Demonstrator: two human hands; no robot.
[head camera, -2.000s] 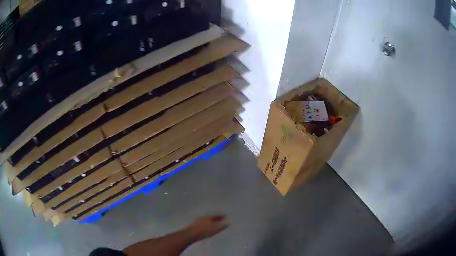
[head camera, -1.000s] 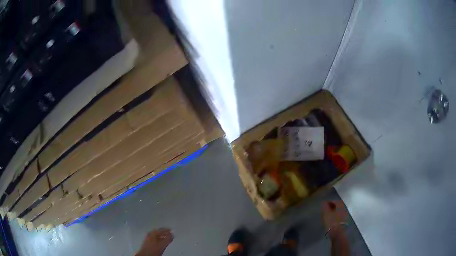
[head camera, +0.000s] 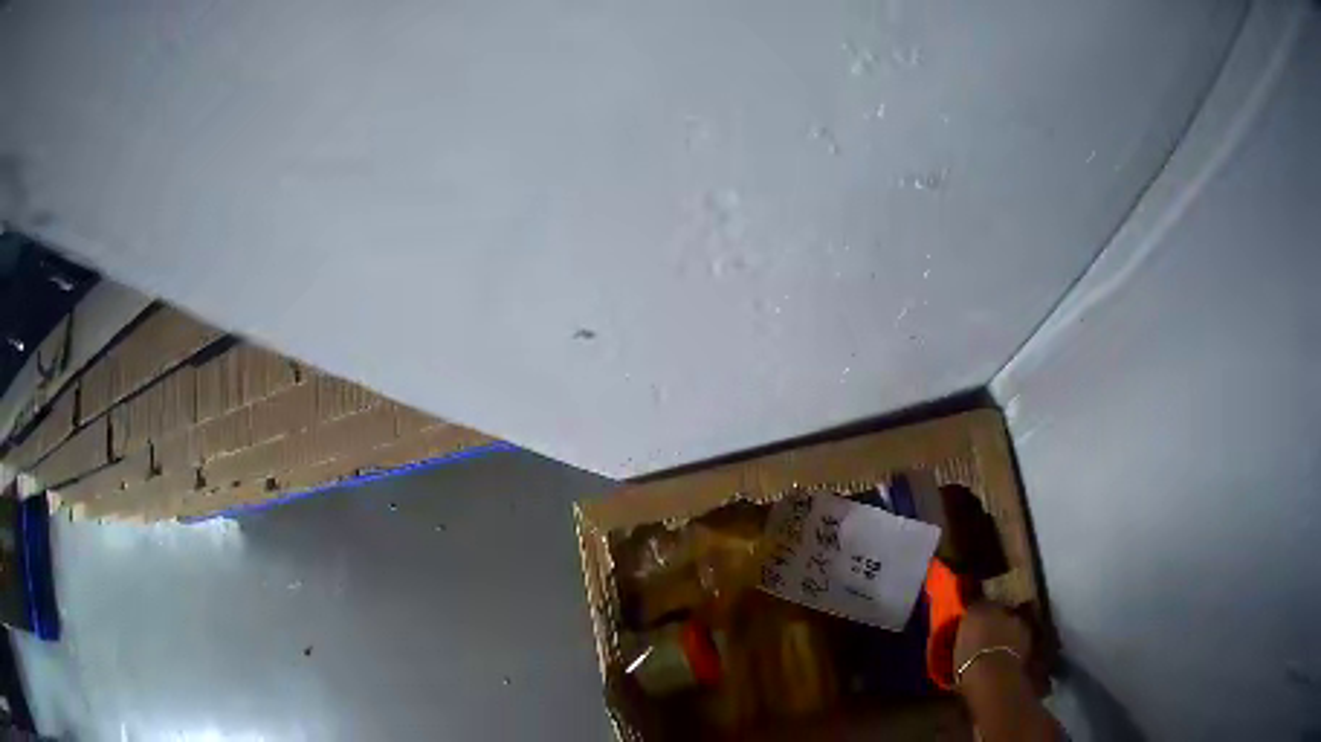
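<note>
A brown cardboard carton (head camera: 724, 486) stands on the floor in the corner, cut off by the bottom edge. A white card with handwriting (head camera: 855, 558) lies tilted on its jumbled contents. My right hand (head camera: 1000, 649) reaches into the carton at its right side and touches or overlaps an orange object (head camera: 945, 623). Its fingertips are hidden or blurred, so a grip cannot be confirmed. A pale round item with an orange-red edge (head camera: 674, 655) lies at the left inside. Yellowish-brown items (head camera: 790, 652) fill the middle, blurred. My left hand is not in view.
White walls (head camera: 580, 218) rise behind and to the right of the carton. At the left, stacked cardboard layers (head camera: 217, 413) stand on a blue pallet (head camera: 391, 471). Grey floor (head camera: 391, 580) lies between the stack and the carton. A blue-edged object (head camera: 36, 565) is at the far left.
The view has moved closer to the wall and carton. My right hand has moved from beside the carton into it. My left hand and the feet have left the picture. The card is now tilted.
</note>
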